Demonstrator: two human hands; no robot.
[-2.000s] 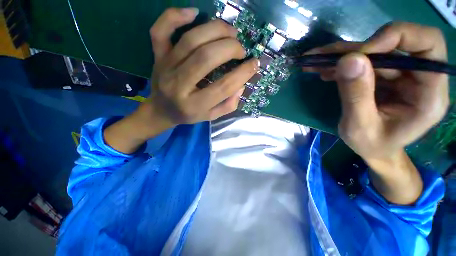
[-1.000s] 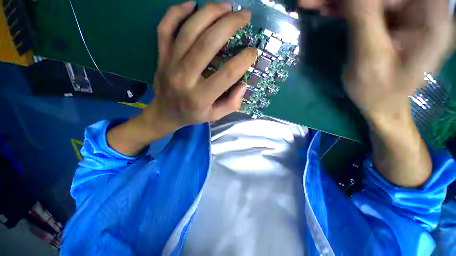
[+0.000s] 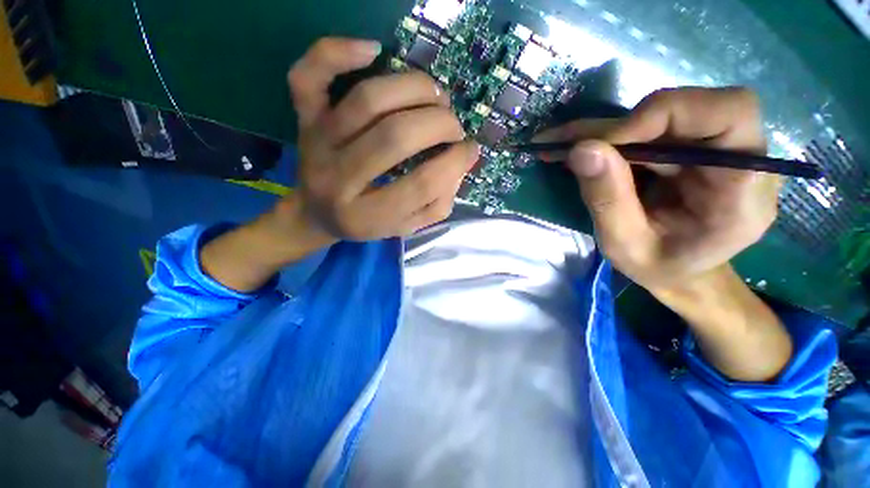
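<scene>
A green circuit board panel [image 3: 510, 95] with square dark and shiny chips lies on the green mat in front of me. My left hand [image 3: 382, 157] rests over its left part, fingers pressing on it and hiding some of it. My right hand [image 3: 682, 181] holds dark tweezers [image 3: 725, 158] like a pencil. The tweezers' tip end is at the lower part of the panel, close to my left fingertips. The exact contact of the tip is too small to tell.
A shiny clear film [image 3: 658, 67] lies behind the panel. A grid of small dark strips [image 3: 822, 191] lies at the right, with green threads [image 3: 856, 250] at the right edge. A thin pale wire [image 3: 153, 57] lies at the left. The green mat's front edge runs near my body.
My right hand, at the upper right and blurred a second ago, is back down at the panel with the tweezers. My left hand has shifted slightly, showing more of the upper panel.
</scene>
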